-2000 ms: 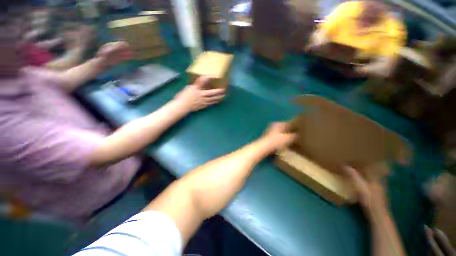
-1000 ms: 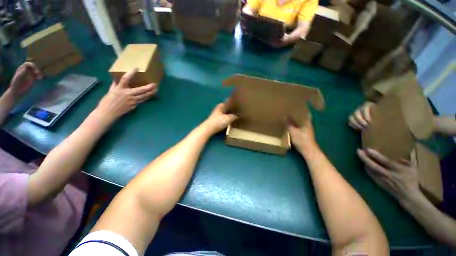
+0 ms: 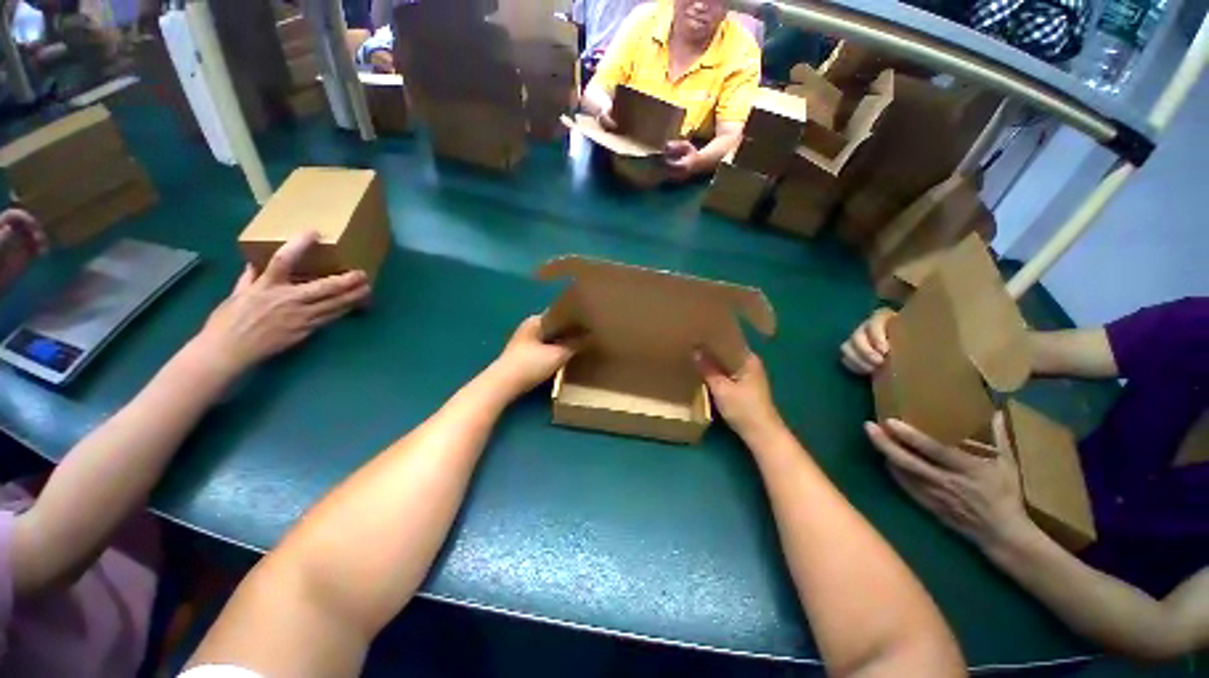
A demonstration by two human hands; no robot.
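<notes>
An open brown mailer box [image 3: 634, 413] sits on the green table in front of me, its shallow tray towards me. Its lid [image 3: 650, 315] stands raised at the back, with the front tuck flap along the top edge and rounded ends sticking out. My left hand [image 3: 537, 355] grips the box's left side, fingers partly hidden at the lid and side flap. My right hand [image 3: 737, 391] grips the right side, with the thumb inside against the side flap.
A neighbour's hand [image 3: 294, 302] touches a closed box [image 3: 318, 223] at the left, near a digital scale [image 3: 100, 307]. At the right, another person holds an open box [image 3: 935, 351]. Across the table a person in yellow [image 3: 690, 80] holds a box; boxes cluster beside. A metal rail [image 3: 981, 80] runs above.
The view has swung right and steadied, so the box now appears near the centre. Both my hands remain on it, and its lid stays raised.
</notes>
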